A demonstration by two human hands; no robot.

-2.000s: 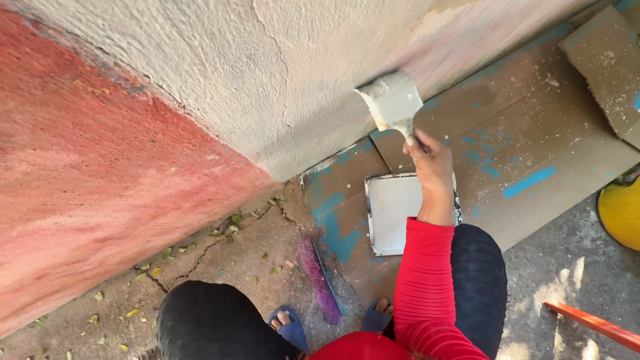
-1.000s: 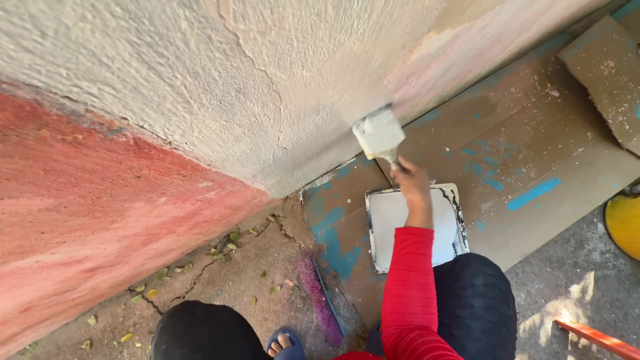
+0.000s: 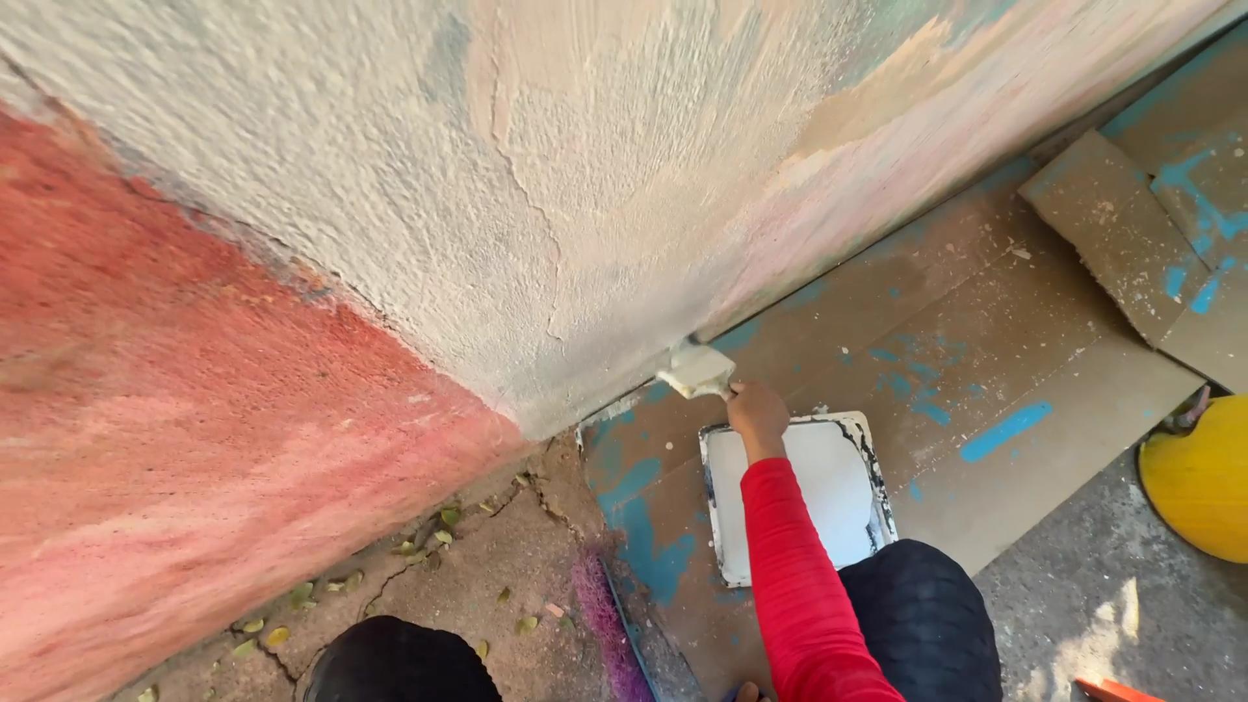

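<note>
In the head view, my right hand [image 3: 759,417] is closed around the handle of a wide paintbrush [image 3: 696,370] with a white-coated head. The brush is at the foot of the textured wall [image 3: 604,244], where pale paint meets the cardboard's edge. Below my hand and partly behind my red sleeve lies a square tray of white paint [image 3: 829,478], its rim smeared dark. My left hand is out of view.
Paint-stained cardboard sheets [image 3: 1033,390] cover the ground along the wall. A purple-bristled brush [image 3: 609,624] lies left of the tray. A yellow container [image 3: 1199,478] and an orange bar [image 3: 1121,690] are at the right. Dry leaves and cracks mark the ground at left.
The brush in my right hand has moved down the wall to its base, by the cardboard. The view has shifted somewhat.
</note>
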